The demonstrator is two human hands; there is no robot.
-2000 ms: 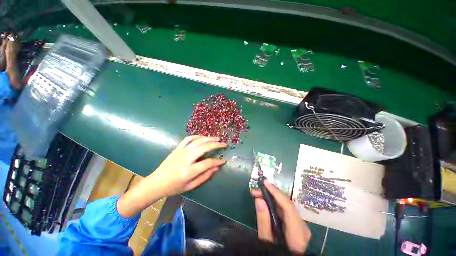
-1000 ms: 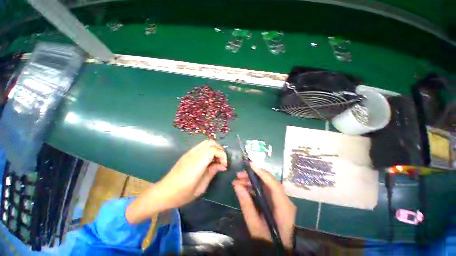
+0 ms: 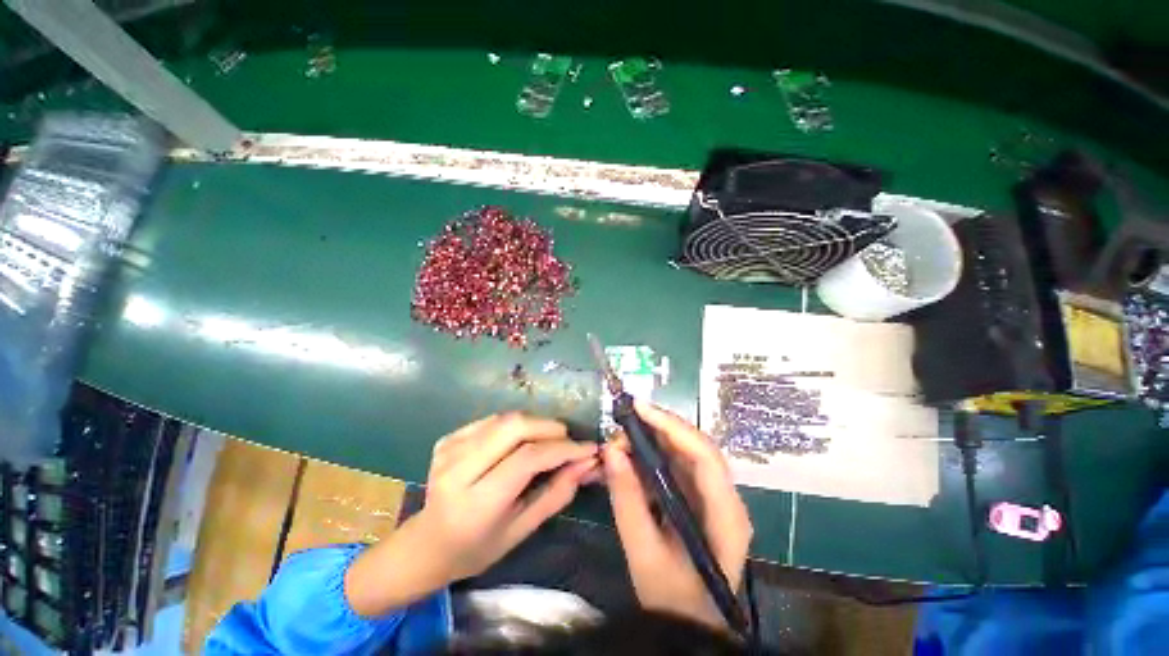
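My right hand (image 3: 682, 513) holds the black soldering iron (image 3: 667, 493), its thin metal tip pointing up and left beside the small green and white circuit board (image 3: 631, 368) on the bench. My left hand (image 3: 506, 493) is at the bench's near edge, its thumb and finger pinched together and meeting my right fingertips. A tiny reddish bit shows at the fingertips, too small to identify. The heap of small red components (image 3: 494, 276) lies beyond my left hand. Rows of short grey-purple pieces (image 3: 773, 414) lie on the beige cardboard (image 3: 885, 449) right of the board.
A black fume fan (image 3: 782, 218) and a white tub (image 3: 913, 276) stand behind the cardboard. At right are a yellow sponge (image 3: 1096, 344) and a pink tag (image 3: 1024, 519). Clear trays (image 3: 64, 244) lie far left. The green conveyor (image 3: 423, 96) carries several boards beyond the pale rail (image 3: 474, 169).
My left hand has moved from beside the red heap toward me and right, its fingers now pinched against my right fingertips. The view has shifted, so the bench items appear further left and higher.
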